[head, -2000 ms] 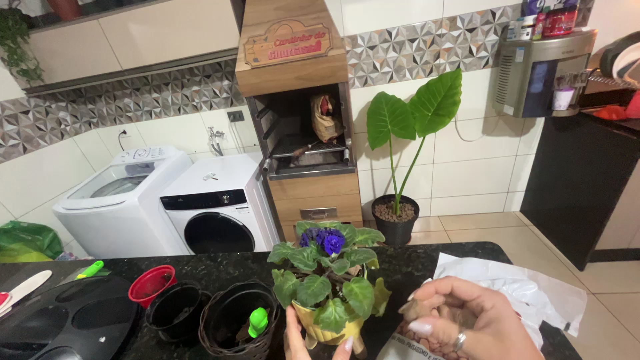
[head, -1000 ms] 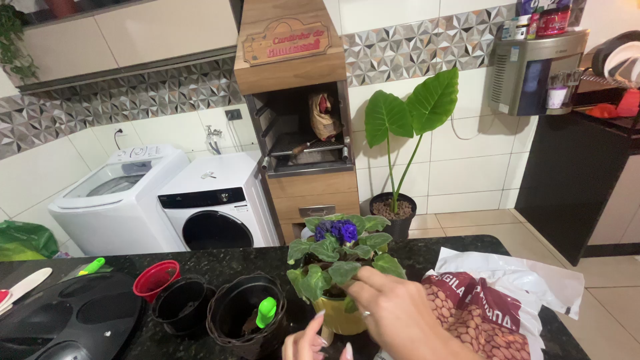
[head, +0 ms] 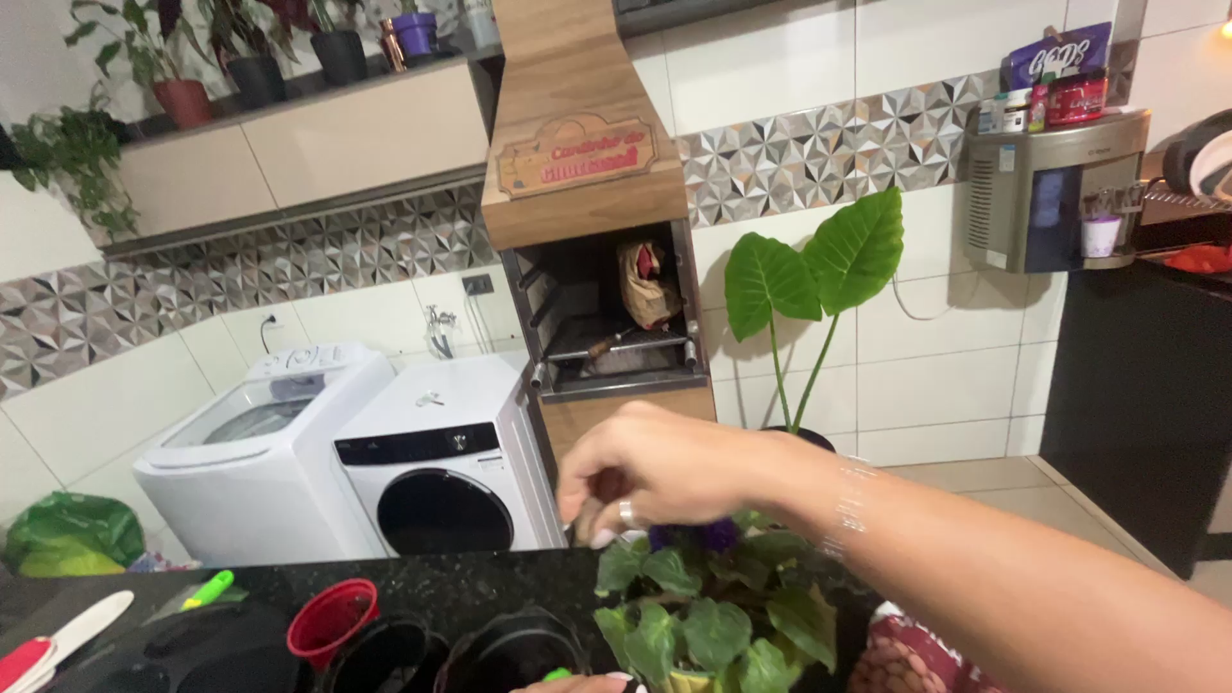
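My right hand [head: 626,481] reaches across above a potted African violet [head: 717,616] with green leaves and purple flowers, its fingers pinched on a small brownish piece that is mostly hidden. My left hand [head: 587,683] shows only as fingertips at the bottom edge, beside the violet's yellow pot [head: 691,681]; what it grips is hidden. Left of the plant stands a black pot [head: 515,645] with a green tool partly visible in it. A smaller black pot [head: 385,654] and a red plastic pot [head: 332,616] follow further left.
A dark tray [head: 183,645], a green-handled tool [head: 207,589] and a red and white utensil [head: 72,635] lie on the black speckled countertop [head: 462,582]. A bag of clay pebbles [head: 905,654] is at the lower right. Beyond stand washing machines [head: 433,452] and a large-leaved plant [head: 813,269].
My right hand has moved up and left from the violet's leaves to above the plant. My left hand sits lower, mostly out of frame. The view has tilted up.
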